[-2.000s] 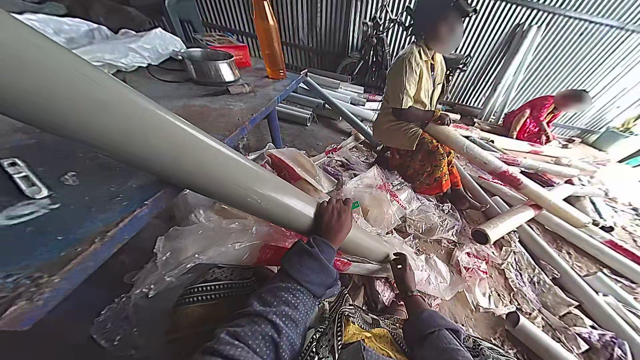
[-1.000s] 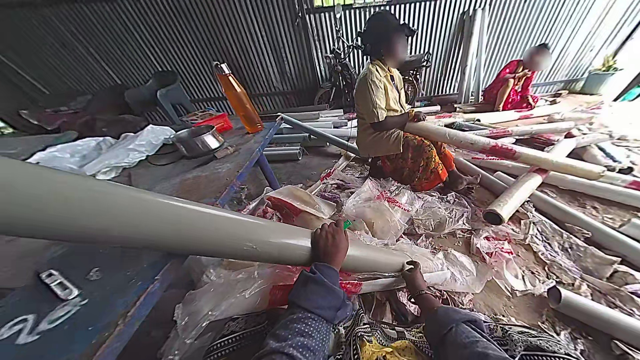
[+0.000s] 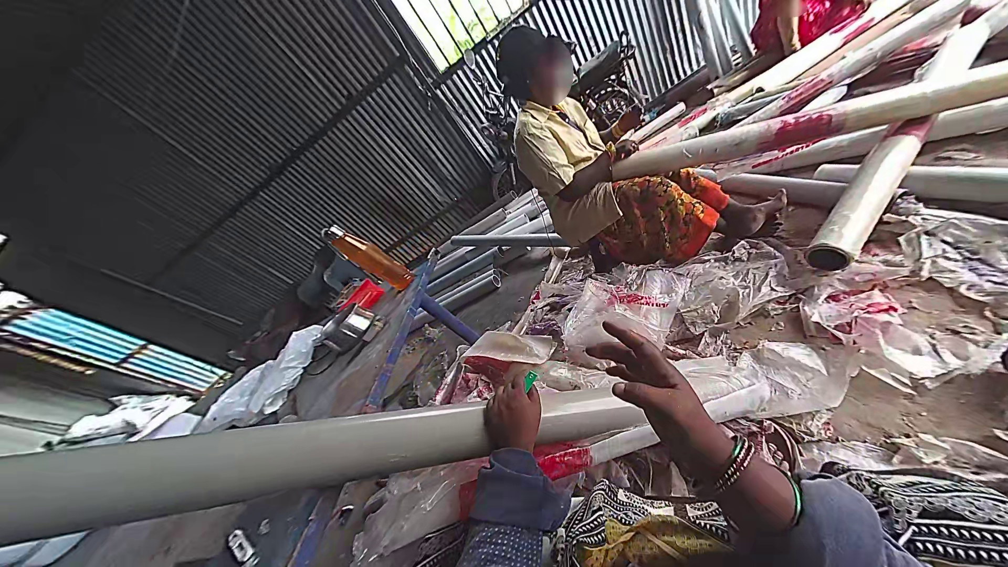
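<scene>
A long grey plastic pipe (image 3: pixel 315 453) slants across my lap, its far part lying over clear plastic wrap (image 3: pixel 795 370). My left hand (image 3: pixel 513 413) rests over the pipe with its fingers curled around the top, and a small green item (image 3: pixel 531 381) is held at its fingers. My right hand (image 3: pixel 650 378), with bangles at the wrist, is raised just above the pipe near its far part, fingers apart and holding nothing. Under the pipe lies a thinner white pipe with a red band (image 3: pixel 568 463), partly hidden by wrap.
Ahead, a person (image 3: pixel 567 165) sits on the floor holding a white pipe (image 3: pixel 756 130); another person in red (image 3: pixel 807 24) is farther right. More pipes (image 3: pixel 866 201) lie crossed on the right. At left stands a blue-edged table (image 3: pixel 402 335) with an orange bottle (image 3: pixel 368 258) and a metal pot (image 3: pixel 349 327).
My right hand has come off the pipe and risen with its fingers spread. My left hand stays on the pipe. The view has tilted strongly.
</scene>
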